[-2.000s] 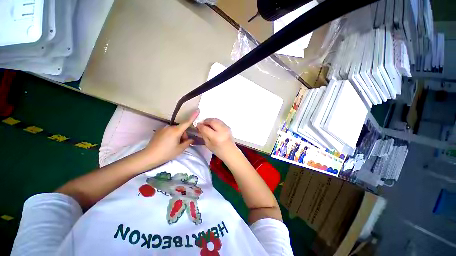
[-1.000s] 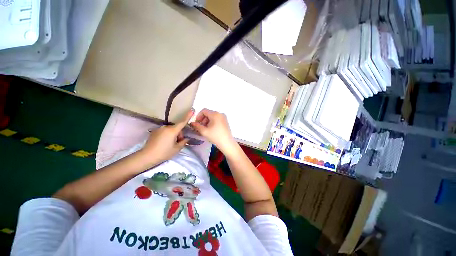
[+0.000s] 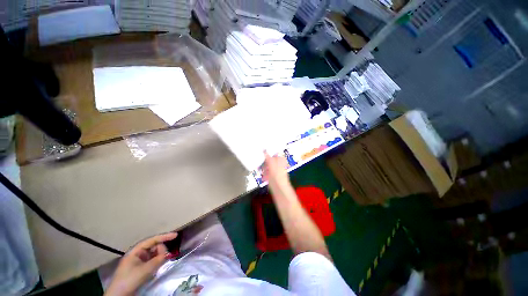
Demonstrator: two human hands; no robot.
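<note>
A white board lies at or just above the printed colour sheet on the right of the bench. My right hand is at the board's near edge, with fingertips over its surface and apparently gripping it; the fingers' underside is hidden. My left hand is low over my lap, at the bench's front edge, fingers curled and partly spread. A small dark and red patch shows beside it; whether the hand holds something is unclear.
A pile of white boards stands behind the board. A black ring-like roll is at its right. White sheets lie at the rear on cardboard. A dark tube and black cable hang at left. A red stool stands below.
The view has swung to the right. The white board has moved from the bench in front of me to the printed sheet, with my right hand at it. My hands have parted.
</note>
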